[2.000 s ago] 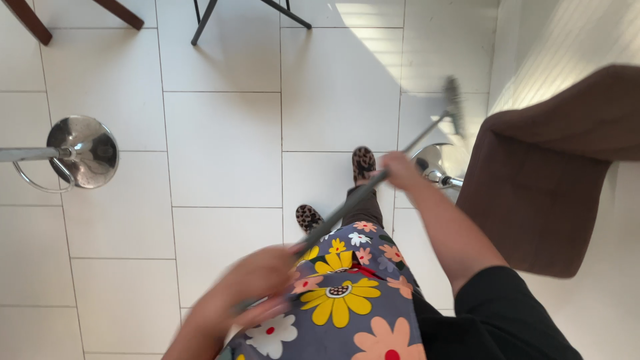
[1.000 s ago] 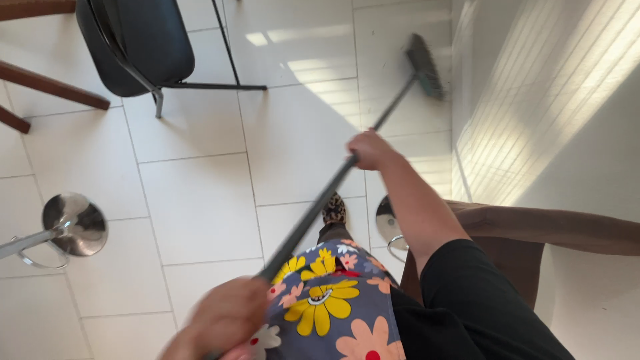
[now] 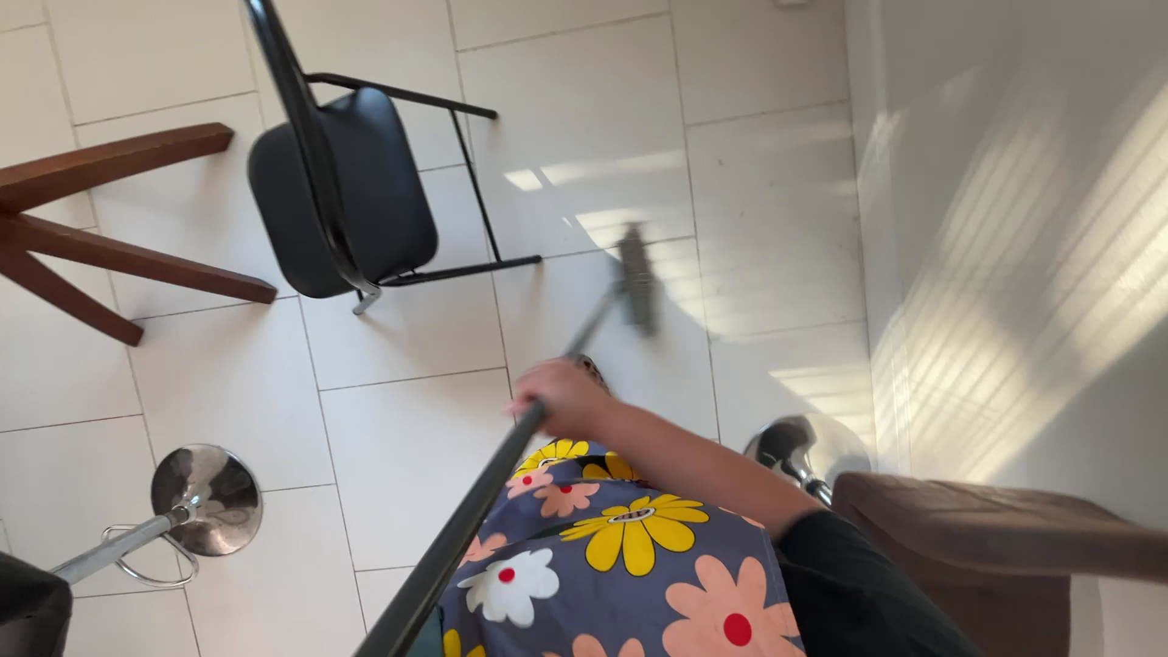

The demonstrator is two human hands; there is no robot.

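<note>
My right hand [image 3: 564,398] is closed around the dark handle of a broom [image 3: 465,511], below the middle of the picture. The handle runs from the bottom edge up and to the right, past my hand, to a blurred brush head [image 3: 637,278] on the white tiled floor [image 3: 602,347]. Sunlit patches lie around the brush head. My left hand is out of view. A flowered apron [image 3: 630,547] covers my front, and part of a patterned shoe [image 3: 591,367] shows just beyond my right hand.
A black folding chair [image 3: 379,182] stands upper left, near wooden legs [image 3: 146,260]. A chrome stool base [image 3: 208,500] is at lower left, another chrome base [image 3: 787,447] at right beside a brown upholstered seat [image 3: 976,584]. A white wall [image 3: 985,228] borders the right.
The brush head has moved from near the wall toward the folding chair, closer to my feet. My left hand, on the handle in both earlier frames, has left the view. The view has shifted.
</note>
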